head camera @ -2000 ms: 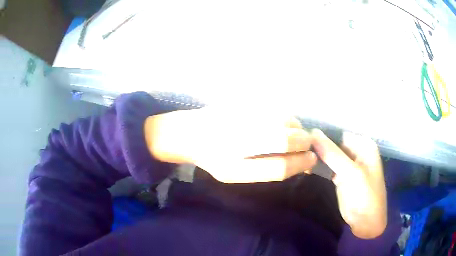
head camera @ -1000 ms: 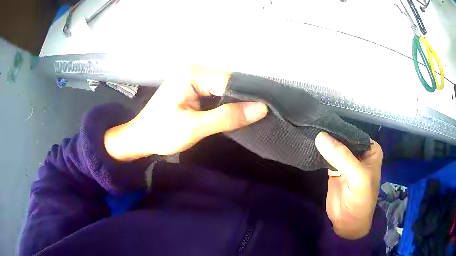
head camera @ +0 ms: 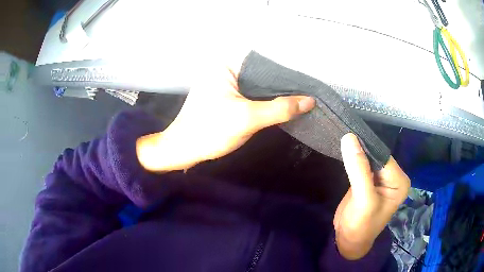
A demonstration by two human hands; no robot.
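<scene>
A dark grey rib knit piece (head camera: pixel 297 79) is held in the air at the table's front edge, above the lap. It is folded over, with a seam line running along it between the two thumbs. My left hand (head camera: pixel 223 117) grips its left part, thumb on top and the other fingers hidden behind or washed out by glare. My right hand (head camera: pixel 369 196) pinches its lower right end, thumb on the near face and fingers behind.
The white machine table (head camera: pixel 371 69) has a measuring tape strip (head camera: pixel 424 114) on its curved front edge. Scissors (head camera: pixel 451 58) with green and yellow loops lie at upper right. Thin cords (head camera: pixel 95 16) lie at upper left. A blue crate (head camera: pixel 443 223) with dark pieces and grey patterned cloth (head camera: pixel 416 218) are at lower right.
The knit piece, hidden by glare and hands two seconds ago, came into view. Since one second ago its left end has risen and its top has folded over. My left hand has shifted right.
</scene>
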